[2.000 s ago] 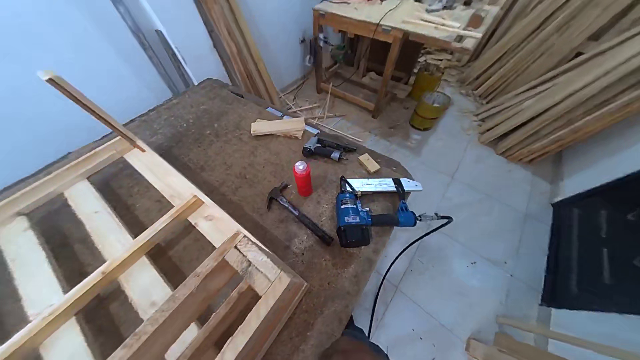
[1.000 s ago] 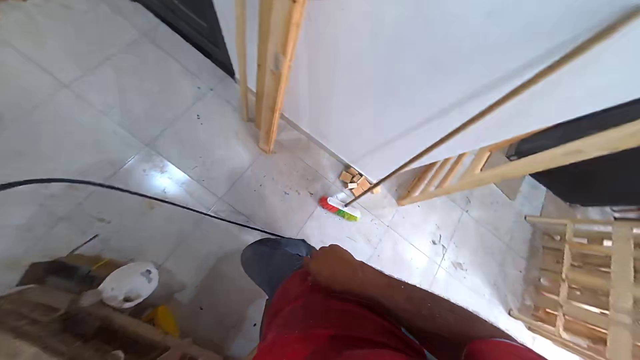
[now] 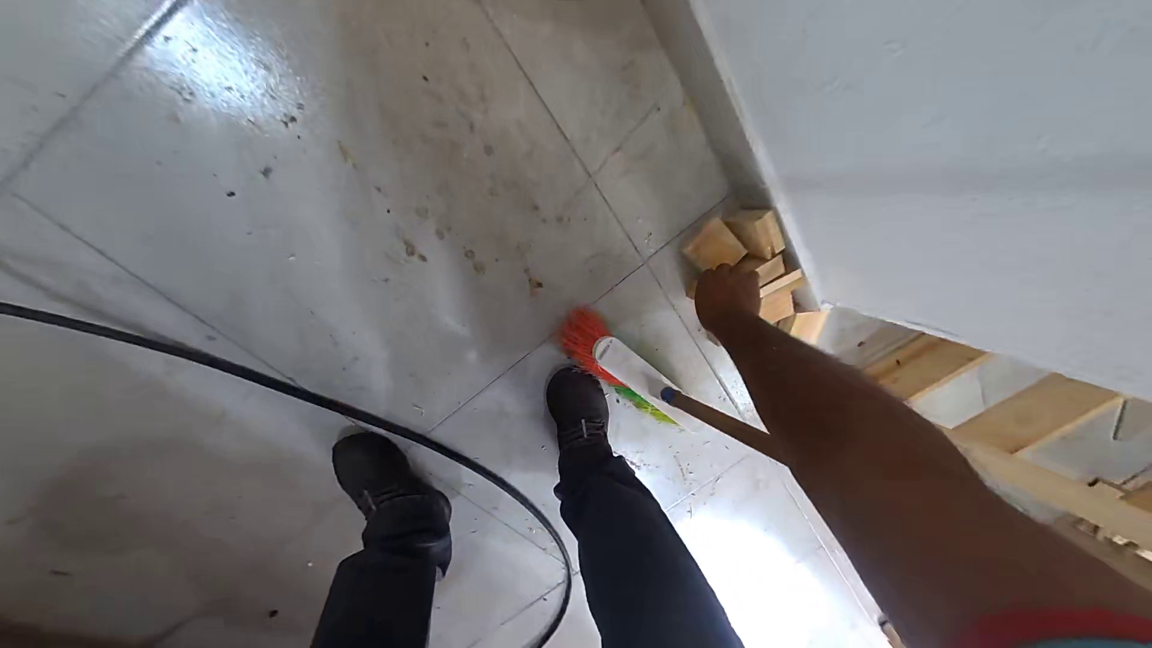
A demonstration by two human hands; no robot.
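Observation:
My right hand (image 3: 727, 297) reaches down to a small pile of wood offcuts (image 3: 714, 245) on the tiled floor, against the foot of the white wall. Its fingers touch the blocks on the near side of the pile; whether they have closed on one is hidden by the back of the hand. More short offcuts (image 3: 776, 307) lie just right of the hand. Below the hand is a broom head (image 3: 632, 364) with red, white and green parts, its wooden handle (image 3: 724, 425) passing under my forearm. My left hand is out of the picture.
A black hose (image 3: 297, 389) curves across the floor in front of my shoes. The white wall (image 3: 936, 162) fills the upper right, with its corner near the pile. Beyond it on the right stands a wooden slatted frame (image 3: 1035, 414). Small debris dots the tiles.
The view has swung from the workbench with its nailer and hammer down to the floor by the wall. My right arm now extends to the offcuts, which lay out of reach one second ago.

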